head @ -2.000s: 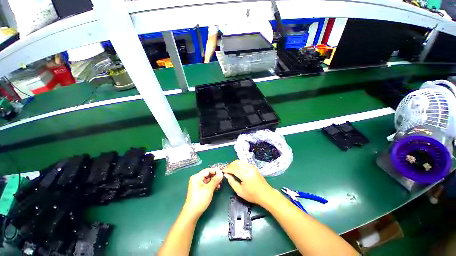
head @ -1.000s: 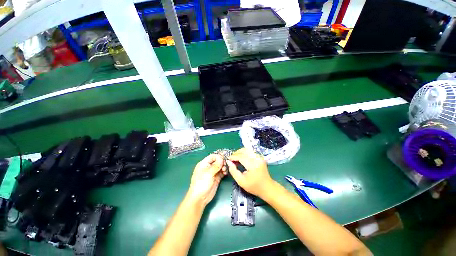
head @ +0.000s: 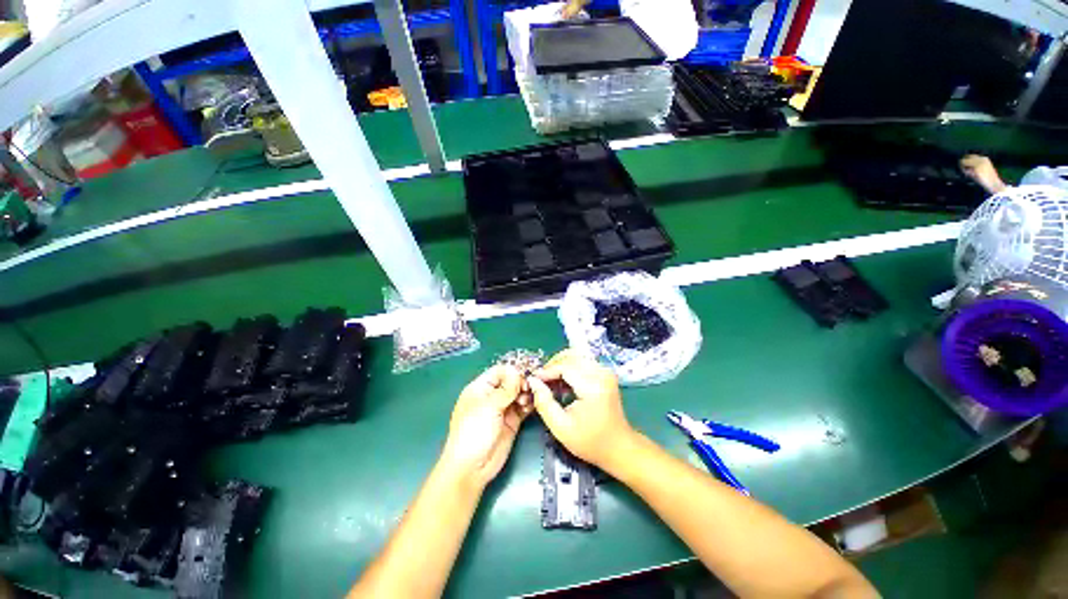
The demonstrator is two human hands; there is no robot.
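My left hand (head: 490, 412) and my right hand (head: 580, 410) meet with fingertips together over the bench. They pinch something tiny between them, too small to make out. A pile of tiny silvery-tan metal pieces (head: 524, 358) lies just behind the fingertips. A black plastic housing (head: 568, 491) lies on the green surface below my hands, its greyish inner face up and its far end partly hidden by my right hand. An open clear bag (head: 632, 325) with small black parts stands behind my right hand. Blue-handled pliers (head: 724, 440) lie open to the right.
Heaped black housings (head: 223, 380) lie at left. A zip bag of metal pieces (head: 430, 334) sits by the white post (head: 340, 152). Black trays (head: 562, 217) are stacked at back centre. Two dark pieces (head: 832, 289), a white fan (head: 1013, 246) and a purple round guard (head: 1010, 357) are right. Other people's hands show beyond.
The camera view shifted, so the bench sits higher in view than two seconds ago. My fingertips stay together by the pile. Another person's hand has appeared at the far right over a dark tray.
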